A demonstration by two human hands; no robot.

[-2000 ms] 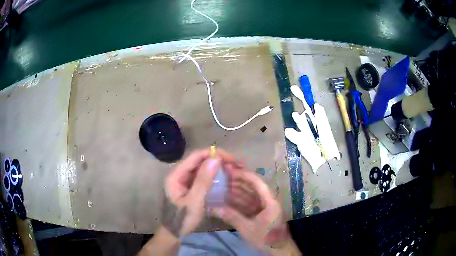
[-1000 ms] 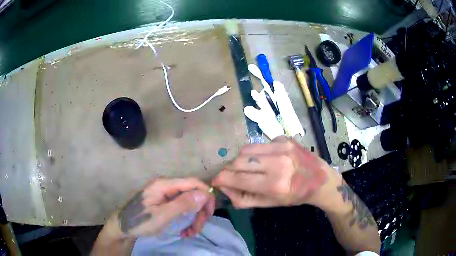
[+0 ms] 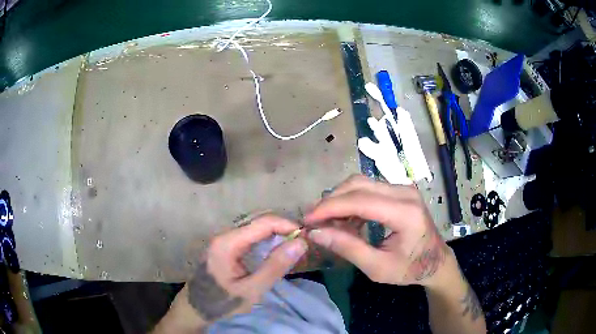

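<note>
My left hand [image 3: 245, 264] holds the small translucent glue bottle [image 3: 263, 250], mostly hidden by the fingers, with its yellowish tip pointing right. My right hand [image 3: 382, 228] has its thumb and forefinger pinched at the end of that tip. Something tiny and dark shows there, too small to name. A black cylindrical speaker unit [image 3: 198, 149] stands on the bench, left of and beyond my hands, touched by neither.
A white USB cable [image 3: 263, 104] runs from the green belt [image 3: 150, 19] onto the bench [image 3: 144, 222]. Right lie a white glove [image 3: 385, 153], blue screwdriver [image 3: 386, 88], hammer [image 3: 446, 156], pliers [image 3: 455, 114] and black discs [image 3: 491, 207]. Black rings [image 3: 5, 212] lie at the left edge.
My hands came from both being around the upright bottle to fingertips meeting at its tilted tip. The right hand has moved right of the left. The view has shifted; the speaker unit stays standing.
</note>
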